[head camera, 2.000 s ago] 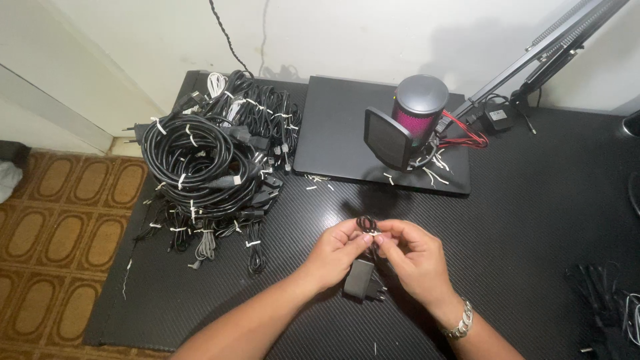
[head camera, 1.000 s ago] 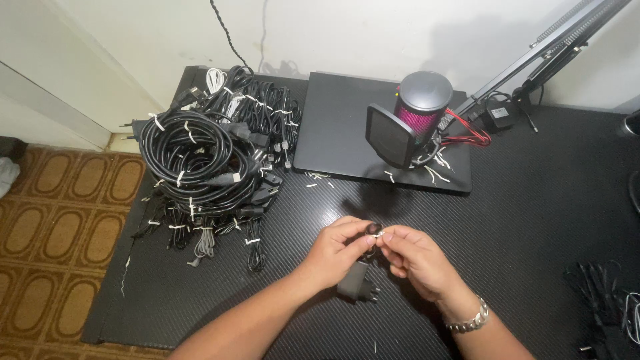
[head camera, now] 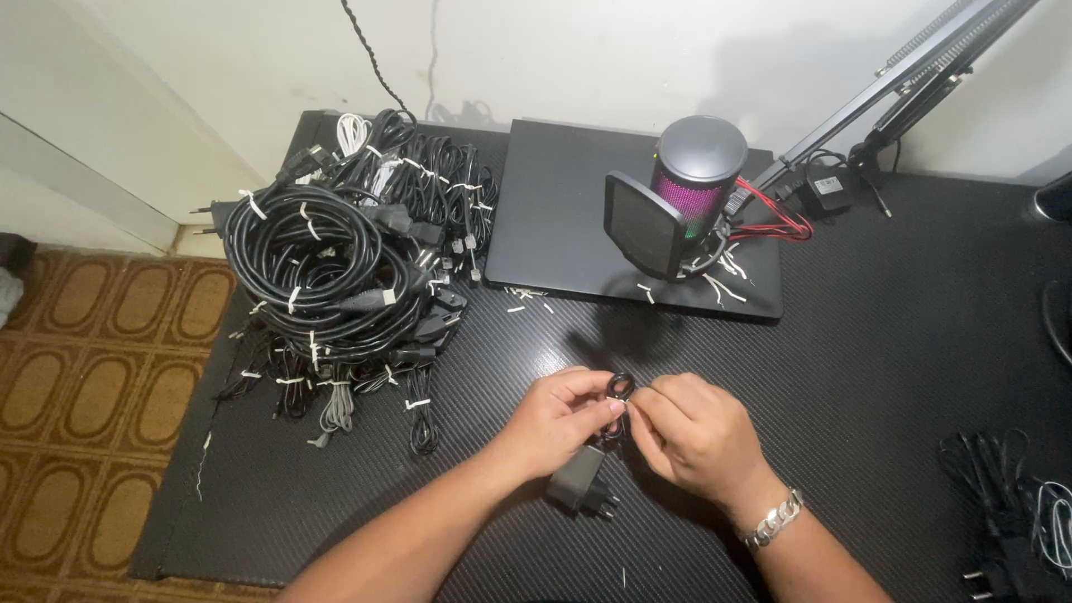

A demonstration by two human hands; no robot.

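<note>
Between finger and thumb, my left hand [head camera: 563, 423] pinches a small coiled black cable [head camera: 620, 387] above the dark desk mat. My right hand [head camera: 695, 431] touches the coil's right side, its fingertips closed at a white twist tie [head camera: 618, 402] around the cable. A black power adapter [head camera: 578, 479] with two plug pins hangs just below the coil, its pins pointing to the lower right. A silver chain bracelet is on my right wrist.
Tied cable bundles [head camera: 310, 260] fill the desk's left side. Behind my hands, a closed black laptop [head camera: 569, 209] lies under a microphone [head camera: 697, 167] with a pop filter [head camera: 643, 224]. Loose white ties [head camera: 724, 289] lie around it. More cables [head camera: 997, 502] lie at right.
My right hand has turned, its knuckles now more toward the camera, while staying at the tie. The left hand keeps its pinch on the coil.
</note>
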